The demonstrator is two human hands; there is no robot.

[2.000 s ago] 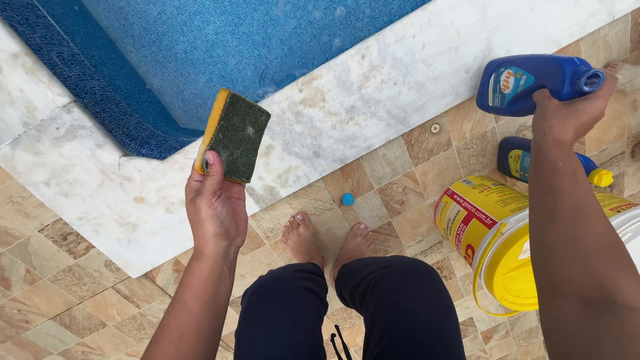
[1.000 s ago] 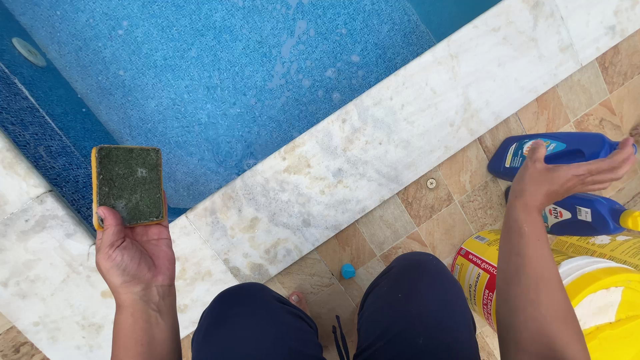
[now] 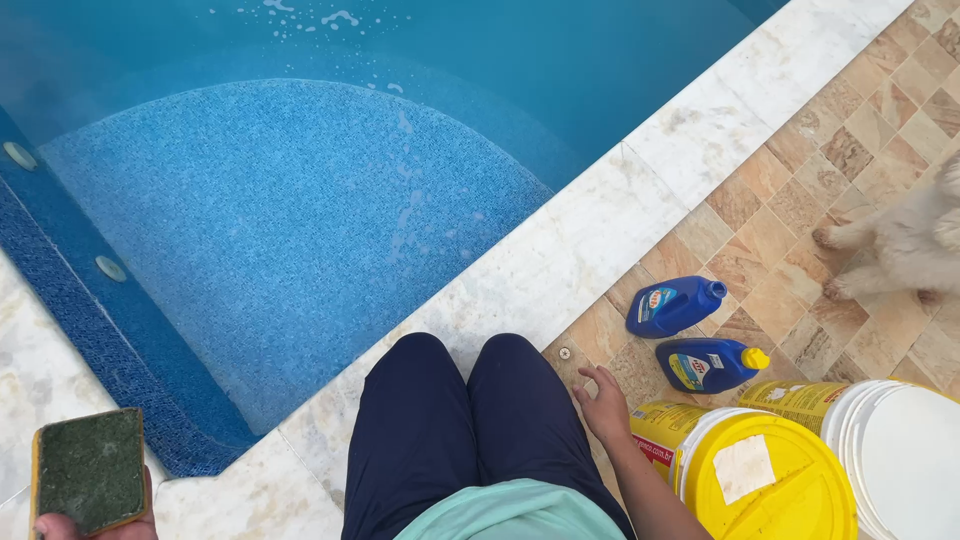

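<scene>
At the lower left, my left hand (image 3: 112, 527) holds a yellow sponge with a dark green scouring face (image 3: 90, 471), that face turned up. My right hand (image 3: 604, 401) holds nothing; its fingers are apart and slightly bent, just right of my knees. To its right stand two blue plastic bottles: an uncapped one (image 3: 673, 306) and, nearer me, one with a yellow cap (image 3: 709, 365). White and grey marble coping (image 3: 600, 225) runs diagonally along the pool, in front of my knees.
The pool (image 3: 300, 225) shows a rounded step underwater and foam on its surface. A bucket with a yellow lid (image 3: 772, 480) and one with a white lid (image 3: 907, 457) stand at the lower right. A light-furred dog (image 3: 915, 232) is at the right edge. A small round drain (image 3: 565, 352) lies in the stone tiles.
The uncapped bottle, in my right hand two seconds ago, is let go and stands on the tiles. My right hand has drawn back from it. I have lowered, with my knees bent. The view has shifted.
</scene>
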